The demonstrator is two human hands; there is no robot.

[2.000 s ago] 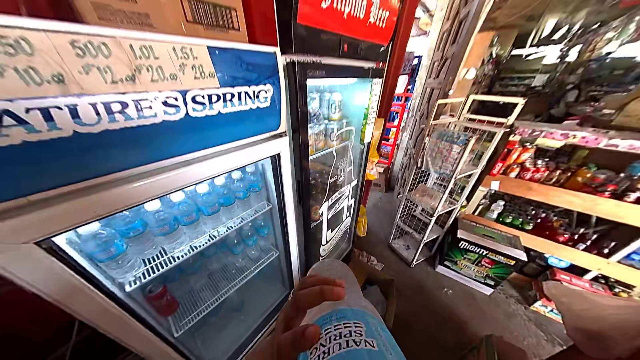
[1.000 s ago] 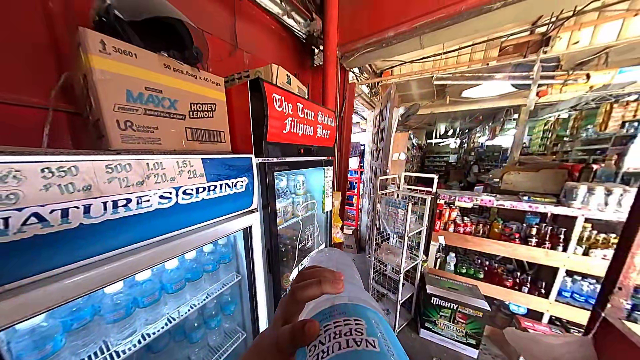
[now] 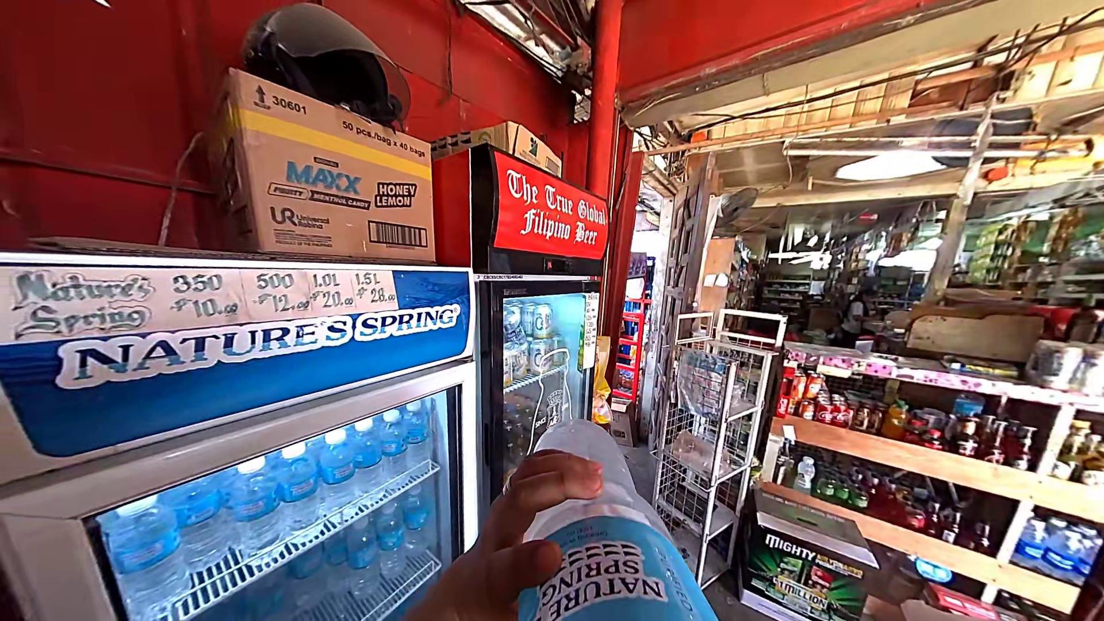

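My left hand (image 3: 526, 526) is wrapped around a large clear plastic water bottle (image 3: 595, 448) with a blue label, its fingers over the left side of the bottle. The bottle is tilted, its lower part cut off by the bottom edge of the view. Just left of the hand stands a glass-door drinks cooler (image 3: 233, 414) with a blue header, its door shut, with rows of small water bottles (image 3: 297, 470) on wire racks inside. Beyond the bottle is a second cooler (image 3: 552, 203) with a red header and canned drinks behind its glass. My right hand is out of view.
A candy carton (image 3: 328, 172) with a dark helmet (image 3: 323, 65) on top sits on the near cooler. A white wire rack (image 3: 720, 448) stands right of the coolers. Farther right are wooden shelves of bottled drinks (image 3: 914, 457) and a dark printed box (image 3: 802, 561) on the floor.
The view has tilted up, bringing the carton and helmet into sight. My left hand keeps its hold on the water bottle.
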